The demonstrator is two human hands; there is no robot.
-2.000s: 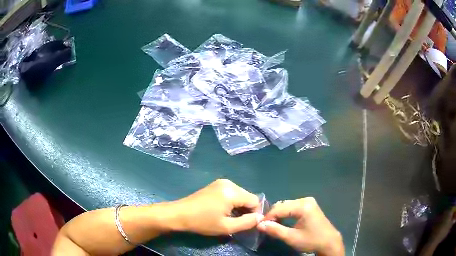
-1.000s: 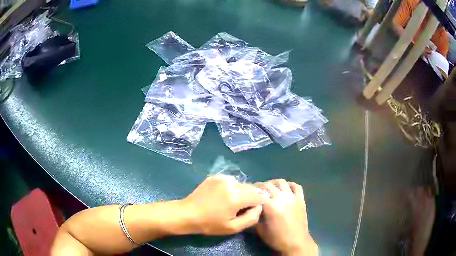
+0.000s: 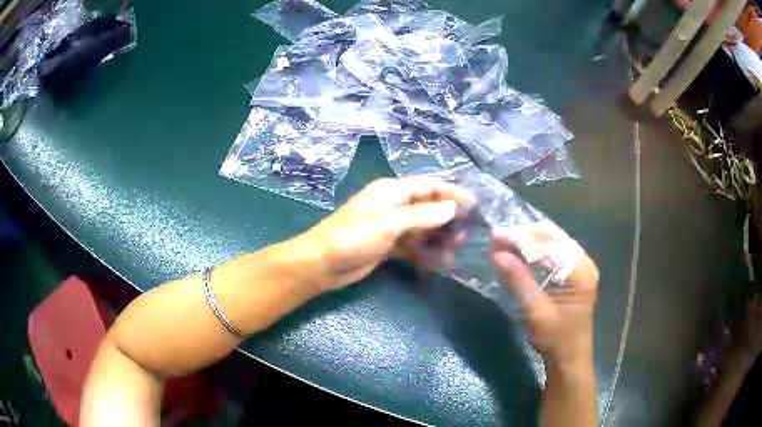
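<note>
A clear zip bag point(image 3: 493, 238) is held between my two hands above the table, in front of the pile. My left hand point(image 3: 405, 221) grips its left side, with the fingers blurred. My right hand point(image 3: 551, 283) grips its right side, with the thumb on the near face and the fingers partly behind the plastic. Blur and glare hide what is inside. A loose overlapping pile of filled bags point(image 3: 393, 92) lies just beyond my hands, with dark coils showing through.
The green table point(image 3: 184, 167) has a pale curved edge. A black lump point(image 3: 83, 54) lies among bags at upper left. A red stool point(image 3: 71, 350) stands lower left. Pale posts point(image 3: 681, 54) and yellow-green scraps point(image 3: 714, 154) are at right. Another person's arm point(image 3: 739, 367) shows lower right.
My hands have risen from the table's near edge toward the pile and moved apart, with the bag now stretched between them. The view has tilted down, so the pile sits higher.
</note>
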